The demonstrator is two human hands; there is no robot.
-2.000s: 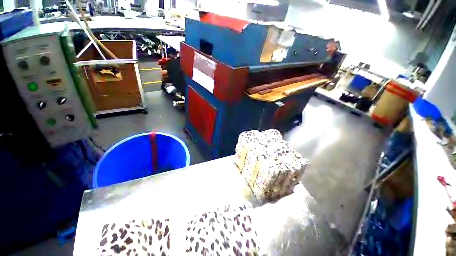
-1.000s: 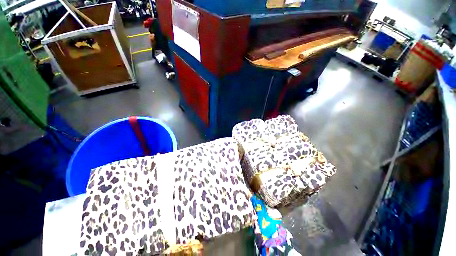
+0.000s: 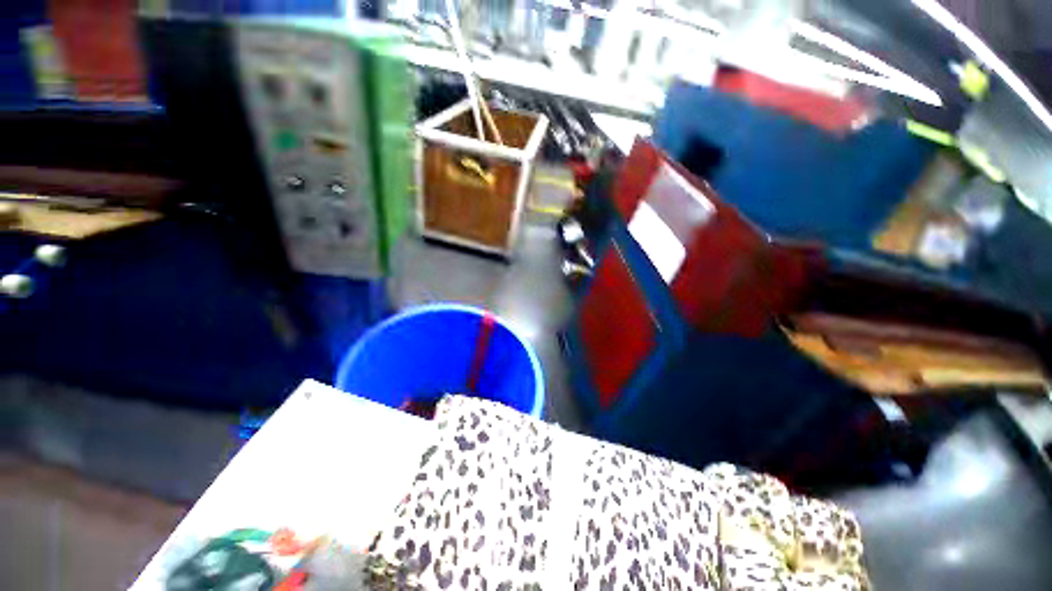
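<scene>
A wide leopard-print bundle point(image 3: 496, 491) lies on the pale metal top point(image 3: 312, 462), with a plain light band between its two spotted parts. A smaller leopard-print bundle point(image 3: 756, 525) with tan ties sits against its right end. Both are cut off by the bottom edge. A blurred patch of dark green, orange and red cloth point(image 3: 254, 560) shows at the bottom left; it may be a sleeve, but I cannot tell. Neither my left hand nor my right hand can be made out.
A blue round tub point(image 3: 438, 358) with a red strip stands just beyond the top. A green and grey control box point(image 3: 317, 162) is behind it at left. A blue and red machine point(image 3: 715, 254) stands at right. A brown wheeled crate point(image 3: 473, 191) is farther back.
The view has swung left and tilted. The wide bundle now lies farther right on the metal top, closer against the tied bundle. The colourful cloth shows at left instead of between the bundles.
</scene>
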